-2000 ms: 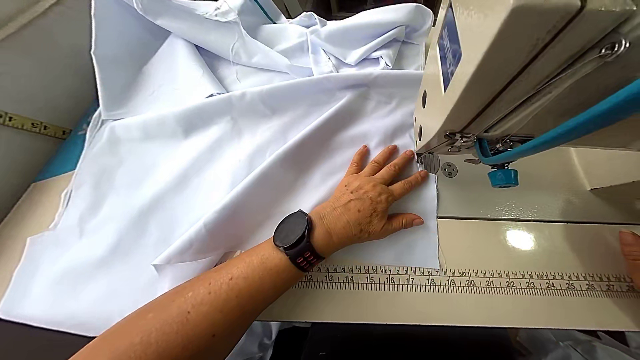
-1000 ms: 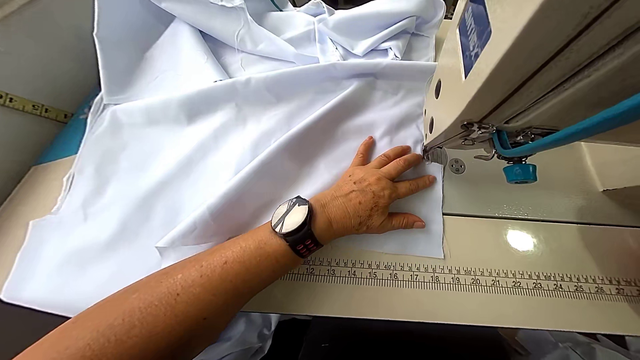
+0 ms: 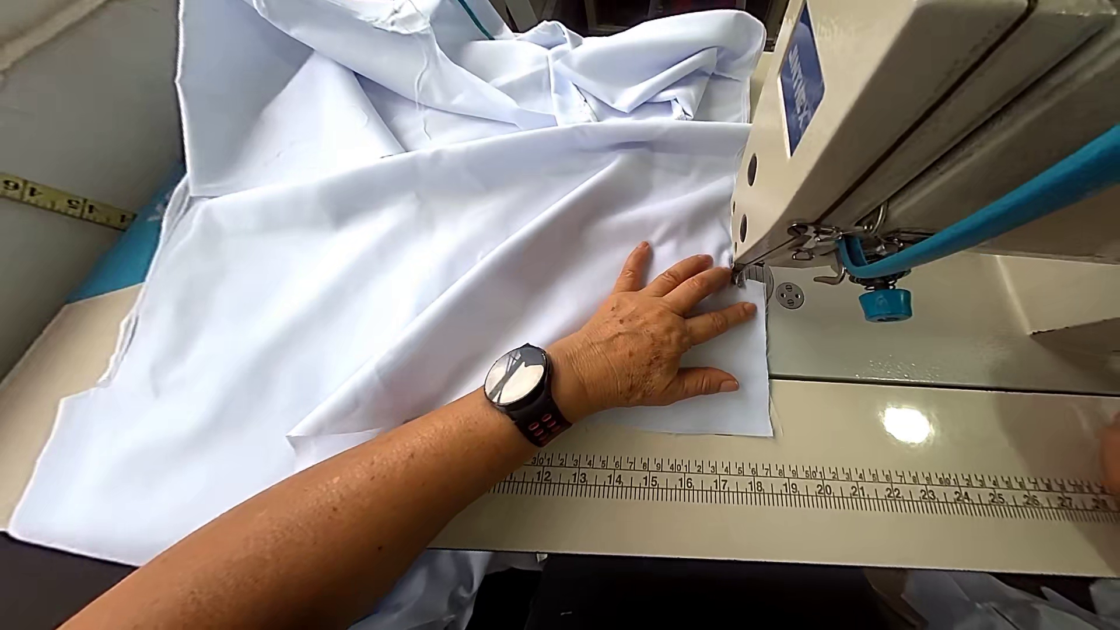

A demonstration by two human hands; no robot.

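Note:
My left hand (image 3: 669, 337) lies flat with spread fingers on white fabric (image 3: 367, 262), near its right edge. A smartwatch (image 3: 518, 376) is on that wrist. The fingertips are close beside the presser foot (image 3: 739, 276) of a sewing machine (image 3: 875, 114), and the fabric's edge runs under it. Only a sliver of my right hand (image 3: 1111, 451) shows at the right frame edge, too little to tell its pose. The fabric spreads left across the table, with folds and loose threads at the back.
A ruler scale (image 3: 787, 490) is printed along the table's front. Right of the presser foot are a teal knob (image 3: 885, 304) and a teal bar (image 3: 989, 206) on the machine. A yellow tape measure (image 3: 66, 203) is at left. More pale fabric (image 3: 429, 591) hangs below the table edge.
The fabric's front right corner and my left hand have shifted slightly toward me relative to the presser foot. Less of my right hand shows than two seconds ago.

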